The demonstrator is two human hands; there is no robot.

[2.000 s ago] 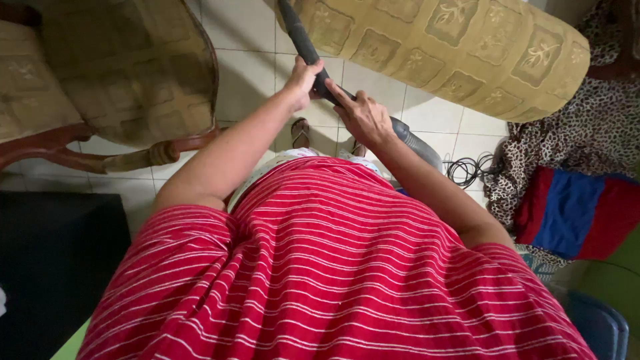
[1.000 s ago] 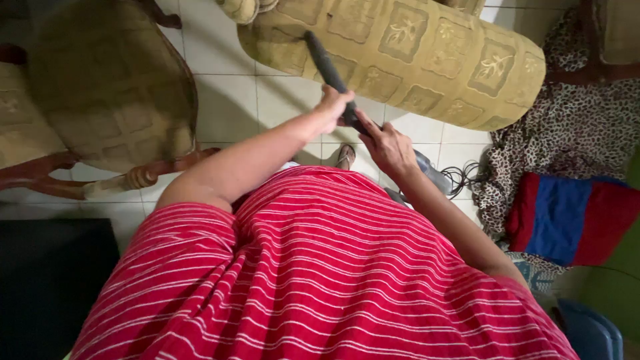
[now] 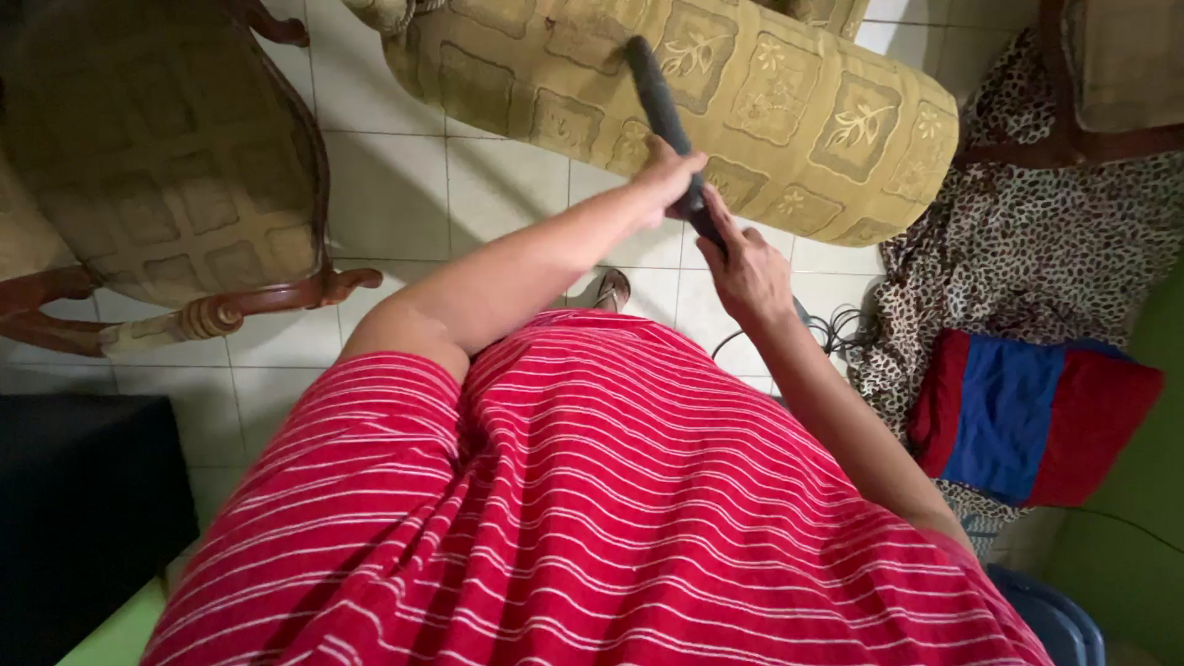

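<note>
Both my hands are closed around a dark tube that looks like a vacuum cleaner wand (image 3: 659, 102). My left hand (image 3: 668, 183) grips it farther up, while my right hand (image 3: 747, 268) holds its lower part, nearer my body. The far tip of the wand lies over a patterned, gold-coloured upholstered seat (image 3: 786, 102); whether it touches the fabric I cannot tell. Below my right hand, my forearm hides most of what the tube leads to. A black cable (image 3: 837, 328) is coiled on the floor to the right of that forearm.
A wooden-framed upholstered chair (image 3: 166, 157) stands at the left, above a black box-like object (image 3: 88, 481). At the right, a leopard-print cloth (image 3: 1045, 240) lies under a red and blue folded cloth (image 3: 1008, 416). A blue plastic item (image 3: 1045, 610) is at the lower right. My sandalled foot (image 3: 612, 289) is on white tiles.
The wand's tip, at the seat's near edge two seconds ago, has swung over the upholstery and now lies farther right on it. Both hands have kept their hold.
</note>
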